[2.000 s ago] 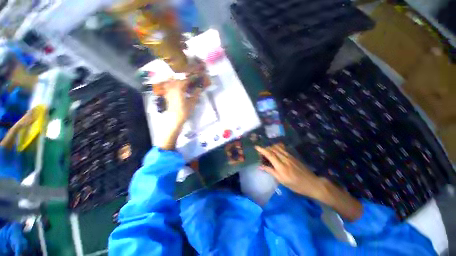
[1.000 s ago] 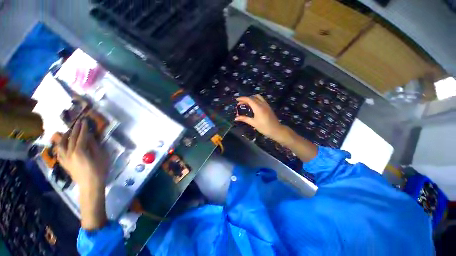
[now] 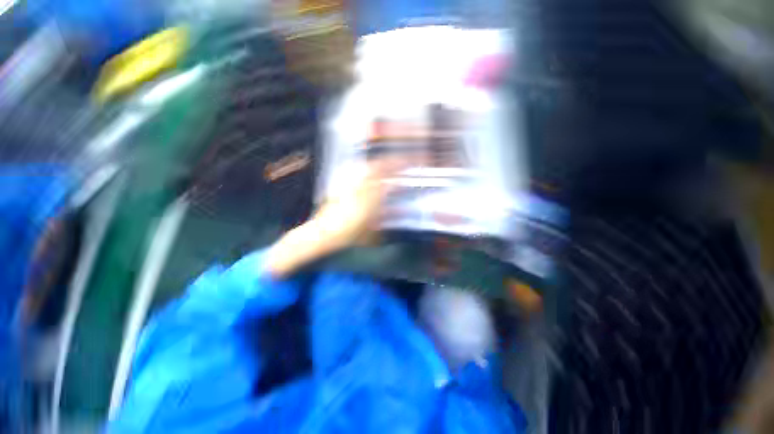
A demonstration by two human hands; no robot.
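The frame is strongly blurred. My left hand [image 3: 361, 203] reaches over the left front part of the white press base [image 3: 501, 182], just in front of the orange-brown fixture [image 3: 399, 131]. Whether its fingers hold anything cannot be told. A dark part or slot [image 3: 447, 136] shows just right of the fixture. My right hand is not in view. The gold-brass press head [image 3: 318, 42] stands behind and left of the fixture.
A green conveyor [image 3: 140, 263] with white edge lines runs on the left, with blue-clothed people [image 3: 30, 229] beside it. The left tray [image 3: 255, 127] adjoins the base. On the right are the dark tray stack [image 3: 636, 102] and right tray [image 3: 662, 331].
The view has swung back left, so the base is now central and the conveyor shows. My right hand has left the picture. My left hand has drawn back from the fixture towards the base's front left.
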